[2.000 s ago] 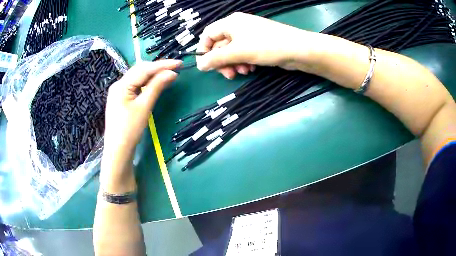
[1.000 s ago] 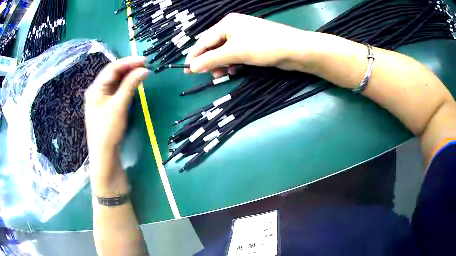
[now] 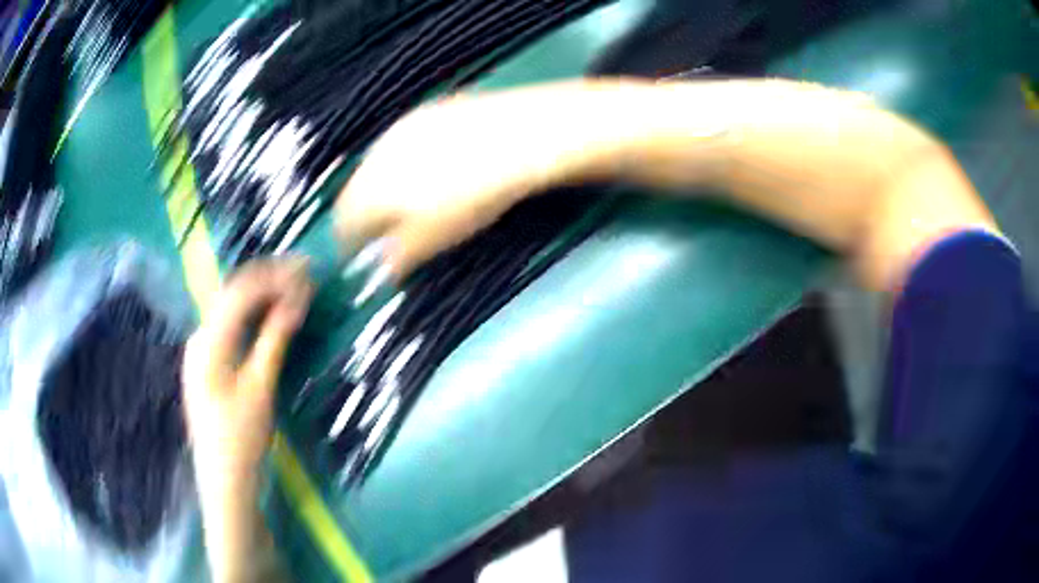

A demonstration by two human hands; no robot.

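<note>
The view is strongly blurred. My left hand (image 3: 234, 353) is left of the near black cables, thumb and index finger curled towards each other; whether they hold anything is not visible. My right hand (image 3: 427, 188) reaches over the black cables (image 3: 484, 273), fingers pointing down and left beside a white marker (image 3: 370, 271); its grip is hidden by blur. More white markers (image 3: 382, 382) show on the near cable bundle. The clear plastic bag (image 3: 25, 456) with black sleeves (image 3: 114, 421) stands left of my left hand.
A second cable bundle with white markers (image 3: 273, 159) lies beyond my hands. More dark cables lie at the far left. A yellow line (image 3: 182, 199) crosses the green table (image 3: 547, 376). A white card (image 3: 526, 560) shows beyond the table's near edge.
The whole view has tilted and blurred. The cable tip seen earlier at my right fingers no longer shows clearly. The thumb and fingers of my left hand have moved apart from my right hand since the first frame.
</note>
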